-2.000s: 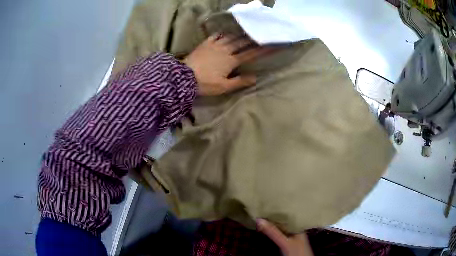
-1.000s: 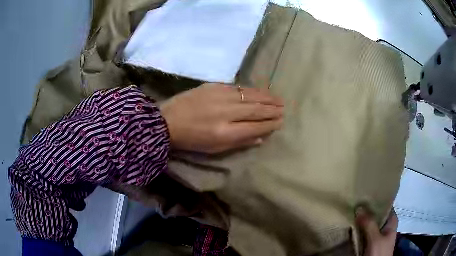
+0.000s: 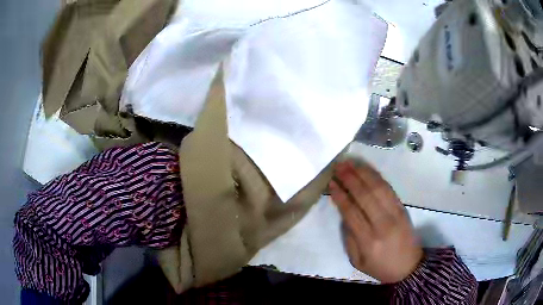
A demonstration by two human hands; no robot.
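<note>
A khaki trouser panel [image 3: 208,173] lies folded in front of me, with a large white pocket bag lining [image 3: 297,89] on top of it. More khaki cloth [image 3: 113,53] spreads at the upper left. My right hand [image 3: 375,220] lies at the panel's right edge, fingertips at the cloth, slightly blurred; whether it grips is unclear. My left hand is hidden under the khaki cloth; only its striped sleeve shows. The sewing machine head [image 3: 458,71] stands at the right, with the shiny needle plate [image 3: 384,128] just beside the lining's right edge.
A thin stick-like tool [image 3: 509,211] lies on the bed at the right. Strips or papers [image 3: 530,256] sit at the lower right edge. The white table's front edge runs along the bottom. Grey-blue floor shows at the far left.
The panel has been folded over leftward, baring more white lining and the needle plate. My right hand has moved up to the cloth's right edge. My left hand has gone out of sight under the cloth.
</note>
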